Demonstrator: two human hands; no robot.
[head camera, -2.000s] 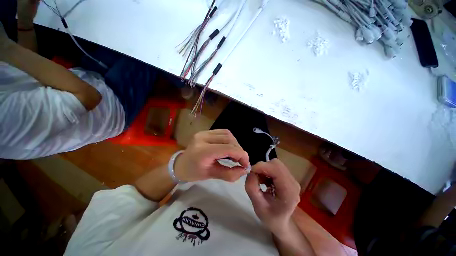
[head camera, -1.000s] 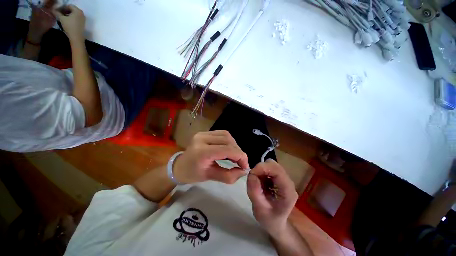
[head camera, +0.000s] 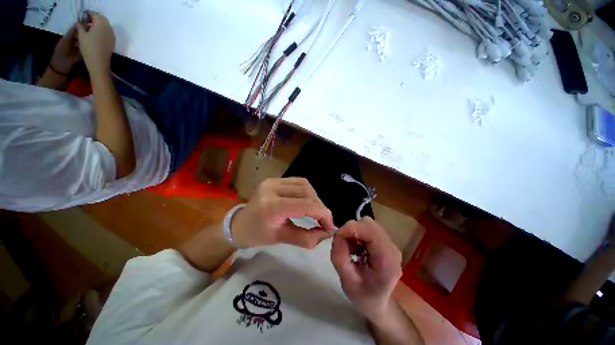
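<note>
My left hand pinches a tiny white piece, likely a connector housing, between thumb and forefinger. My right hand touches it from the right, its fingertips at the piece. Thin core wires show inside the curled fingers of my right hand; their colours are hard to tell. A grey-white cable comes out above my right hand and lies over the dark cloth at my lap, its pale end pointing up. The fingers hide how wire and housing meet.
Several harnesses lie on the white bench, wire ends over its edge. Beyond are small white piles, a cable bundle, a dark phone and a blue-white box. People sit left and right; red stools stand below.
My hands stay nearly in place; the fingers of my right hand have shifted slightly around the wires. The person on the left has brought both hands together at the bench edge.
</note>
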